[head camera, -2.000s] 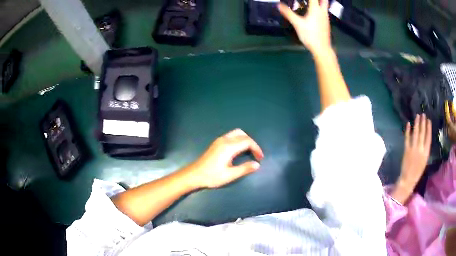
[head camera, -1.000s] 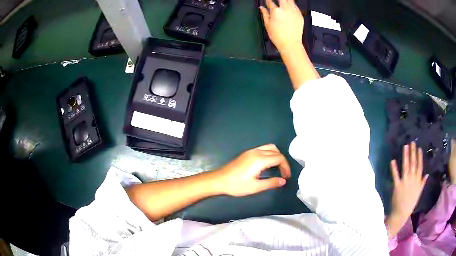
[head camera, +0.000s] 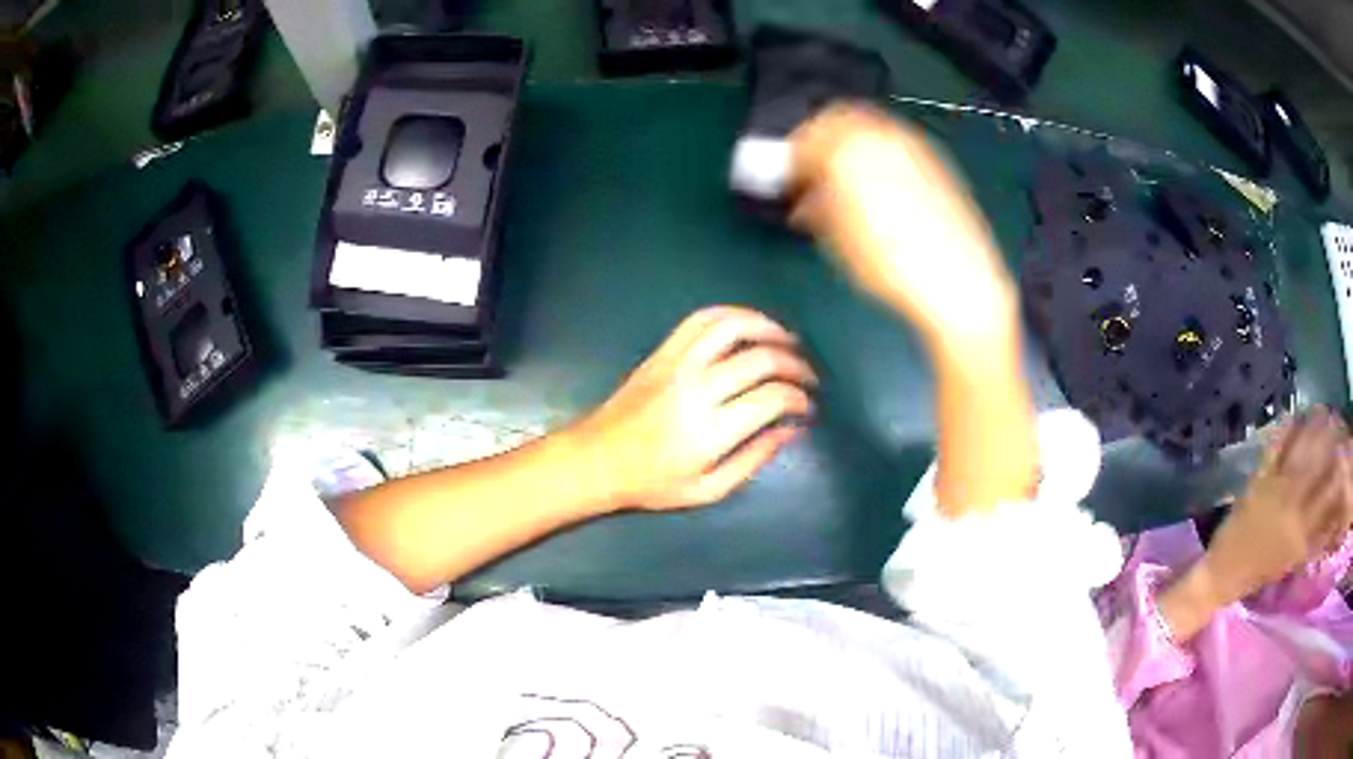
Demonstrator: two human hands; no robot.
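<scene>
My right hand [head camera: 890,223] is blurred by motion and grips a black tray [head camera: 813,92] with a white strip at its near end, just on my side of the bench seam. My left hand [head camera: 709,415] rests over the bench with its fingers curled and apart, holding nothing. Stacked trays [head camera: 413,223] stand left of centre, the top one showing a dark rounded pad, small white icons and a white strip. A filled tray [head camera: 189,312] with a gold round part lies alone farther left.
Several black trays, one of them a tray [head camera: 668,33], lie on the green belt. A pale metal post [head camera: 315,45] stands behind the stack. A pile of inserts [head camera: 1157,312] with gold dots lies at the right, beside a pink-sleeved coworker's hands [head camera: 1284,504].
My right hand has drawn a tray from the belt toward me. My left fingers have curled a little. The coworker's hands have come off the pile of inserts. The camera view has shifted.
</scene>
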